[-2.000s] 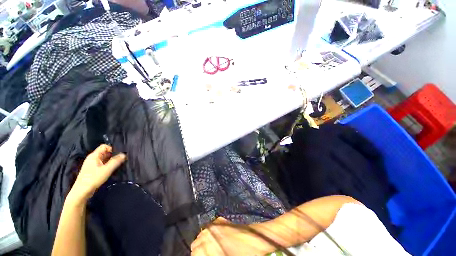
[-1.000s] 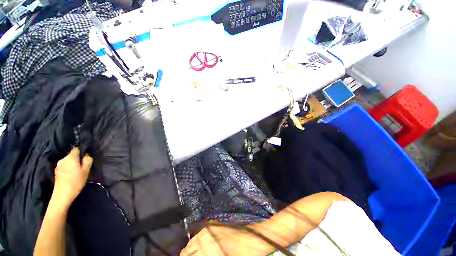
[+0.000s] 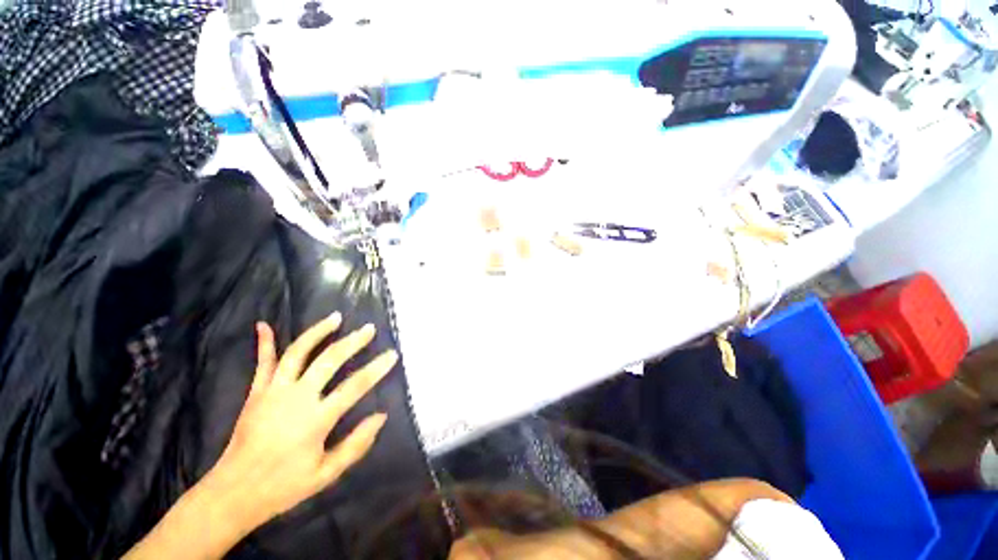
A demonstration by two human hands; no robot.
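Note:
A black padded garment piece (image 3: 208, 263) lies over the left of the table, its right edge lined with a narrow checked strip (image 3: 410, 383) that runs up to the presser foot (image 3: 367, 224). My left hand (image 3: 301, 410) lies flat on the black piece below the presser foot, fingers spread, holding nothing. My right hand (image 3: 482, 544) is at the bottom edge by the piece's right edge, mostly cut off and blurred; its fingers cannot be made out. Checked fabric (image 3: 66, 49) is heaped behind at the upper left.
The white sewing machine (image 3: 525, 98) stands across the back. Thread snips (image 3: 615, 232), red-handled scissors (image 3: 517, 170) and small tan pieces (image 3: 496, 263) lie on the bed. Cords (image 3: 735, 273) hang at its right end. A blue bin (image 3: 865, 459) with black pieces and a red stool (image 3: 903, 334) are right.
My left hand has let go of the pinched fabric, moved right and spread flat near the presser foot. The view has moved closer to the machine. My right hand is now lower in the picture.

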